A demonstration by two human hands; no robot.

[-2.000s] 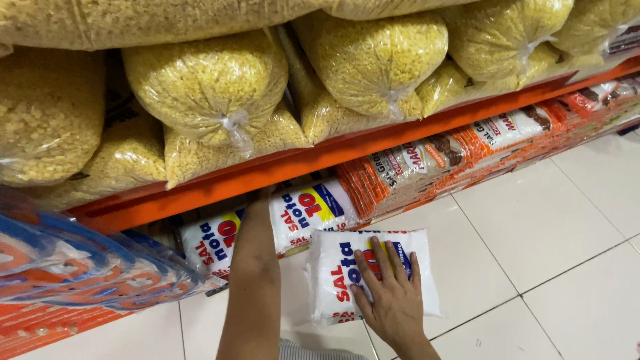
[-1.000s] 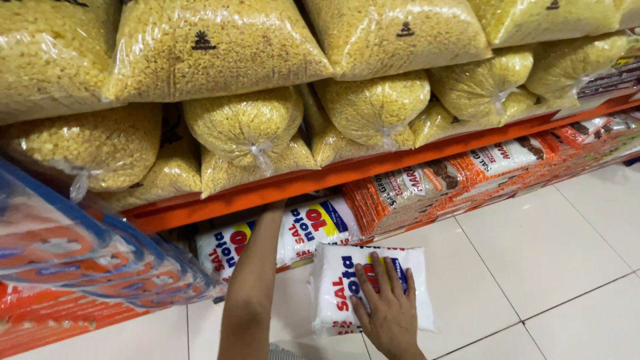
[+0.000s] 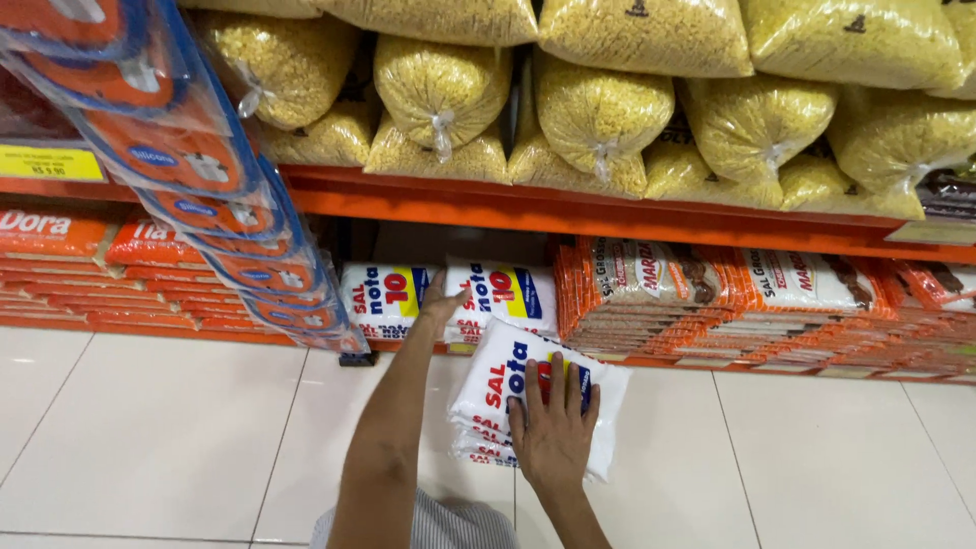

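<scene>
My left hand (image 3: 442, 301) reaches into the low shelf, between two piles of white salt bags, the left pile (image 3: 381, 293) and the right pile (image 3: 507, 293). Its fingers are partly hidden, and whether it grips a bag is unclear. On the floor just before the shelf stands a stack of the same white salt bags (image 3: 496, 381). My right hand (image 3: 557, 423) lies flat on the top bag with its fingers spread, not closed round it.
An orange shelf edge (image 3: 572, 213) runs above my left hand, with bags of yellow grain (image 3: 602, 114) over it. Piled coarse salt bags (image 3: 648, 282) are at right. Hanging orange and blue packs (image 3: 206, 160) and orange-red bags (image 3: 53, 252) are at left. Pale tiles (image 3: 656, 457) cover the floor.
My left hand, earlier hidden under the shelf edge, now shows between the piles. The right hand stays on the floor stack. The view has shifted, showing more shelf at left.
</scene>
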